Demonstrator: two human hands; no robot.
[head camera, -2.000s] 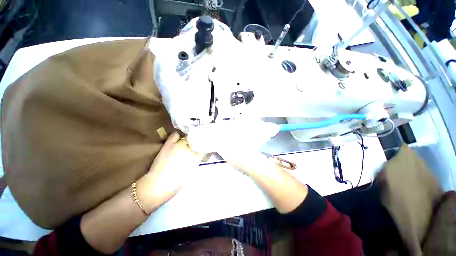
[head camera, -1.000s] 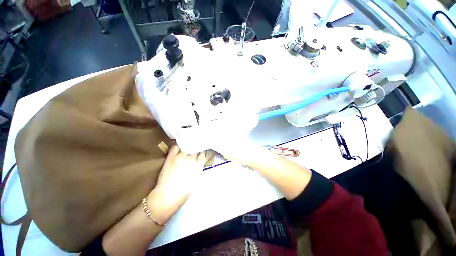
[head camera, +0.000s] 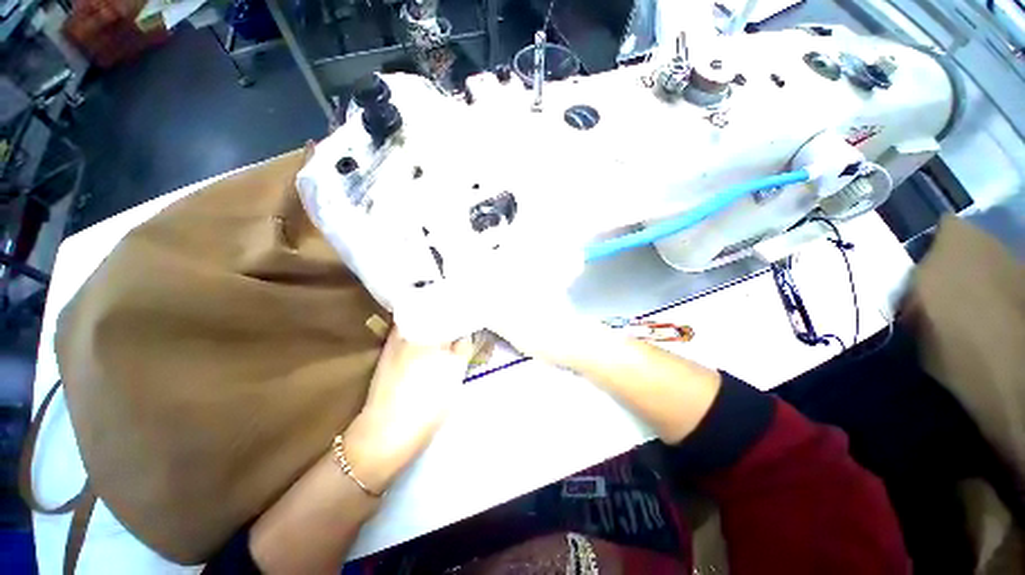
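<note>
A large brown bag body (head camera: 225, 371) lies on the left of the white table, its right edge running under the head of the white sewing machine (head camera: 629, 169). A small yellow-tan tab (head camera: 377, 325) shows on it near my fingers. My left hand (head camera: 414, 376) rests at the bag's right edge beside the needle area, fingertips partly hidden and washed out by glare. My right hand (head camera: 540, 320) reaches in under the machine head; its fingers are overexposed and partly hidden, so its grip cannot be made out. The needle and presser foot are hidden.
Orange-handled snips (head camera: 665, 331) lie right of my right hand. A black device with a cable (head camera: 794, 301) lies further right on the white table (head camera: 495, 449). Brown pieces (head camera: 972, 326) hang beyond the table's right end. A brown strap (head camera: 79, 528) hangs at the left.
The view has shifted, showing more floor behind the machine than two seconds ago. The bag and both hands keep nearly the same place at the machine head.
</note>
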